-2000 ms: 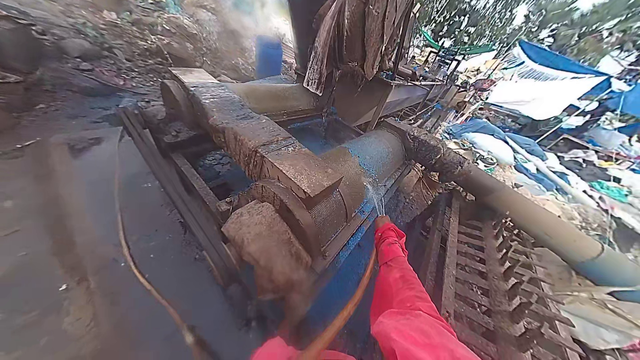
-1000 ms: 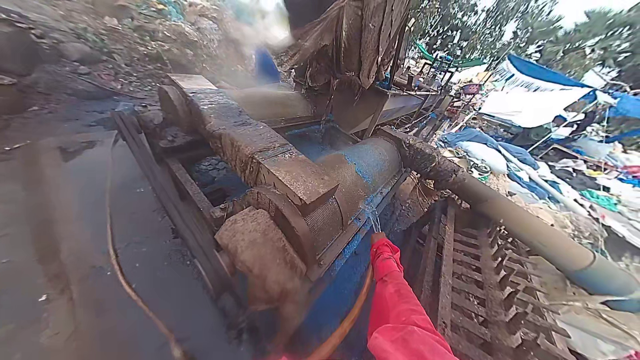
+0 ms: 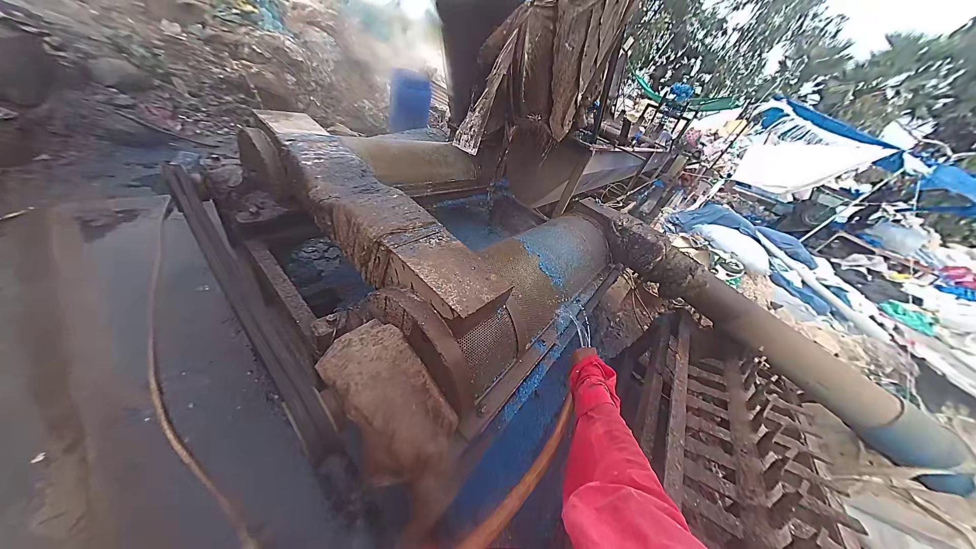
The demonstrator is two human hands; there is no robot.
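Observation:
My right hand (image 3: 584, 354), at the end of a red sleeve, is closed around the end of an orange-brown hose (image 3: 526, 488). Water sprays from it onto the lower edge of a perforated metal drum (image 3: 545, 263), where blue plastic bits cling. More blue bits lie along the metal ledge (image 3: 526, 381) below the drum. A rusty metal housing (image 3: 389, 221) crosses over the drum's near end, and a rough stone block (image 3: 385, 393) sits beside it. My left hand is out of view.
A thick pipe (image 3: 770, 339) slants down to the right above a rusty toothed metal frame (image 3: 732, 442). Dark wet ground (image 3: 91, 343) with a hose loop lies at left. A blue barrel (image 3: 409, 99) stands behind. Tarps (image 3: 808, 156) and heaped plastic waste are at right.
A second patch of red cloth at the bottom edge two seconds ago has gone from view. The water jet still strikes the drum's lower edge.

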